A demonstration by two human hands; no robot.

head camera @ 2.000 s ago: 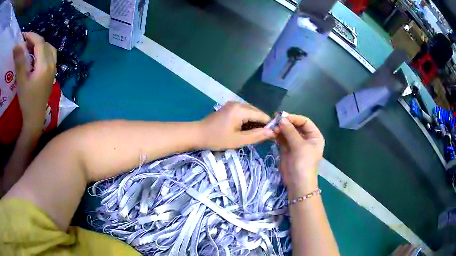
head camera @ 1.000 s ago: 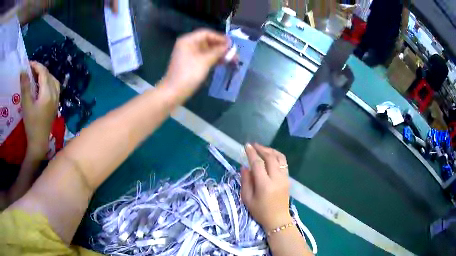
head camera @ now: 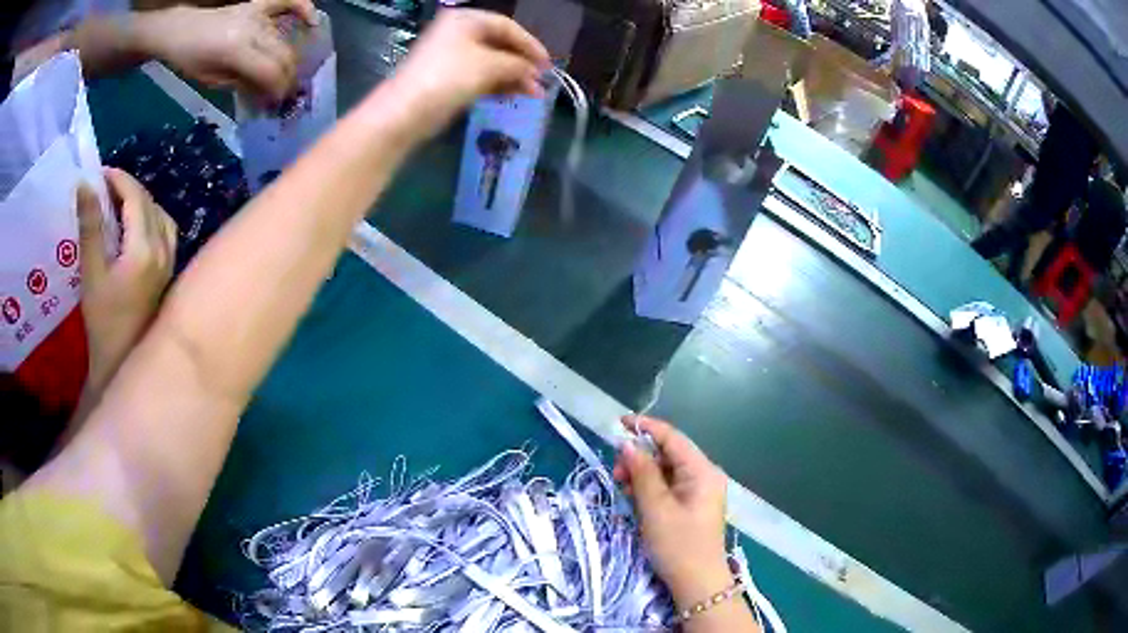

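Observation:
My left hand (head camera: 476,56) is raised at the top centre, its fingertips shut on a wrist strap (head camera: 576,105). The strap hangs, blurred, at the right side of the open top of a retail box (head camera: 501,167). My right hand (head camera: 674,488) is at the whitish edge strip, fingers pinched on a small pale part of another wrist strap (head camera: 637,433). A thin cord rises from these fingertips. The tangled strap pile (head camera: 458,556) lies below and left of my right hand.
Another retail box (head camera: 693,254) stands on the green conveyor (head camera: 816,396). At left, another person's hands (head camera: 241,50) are at a third box (head camera: 291,136) and a plastic bag (head camera: 43,210), near black cables (head camera: 186,173). The whitish strip (head camera: 495,346) borders the belt.
My hands were together, then parted. My left hand has moved up and left to the box, with a strap now hanging. My right hand's fingers have closed. The boxes have shifted left.

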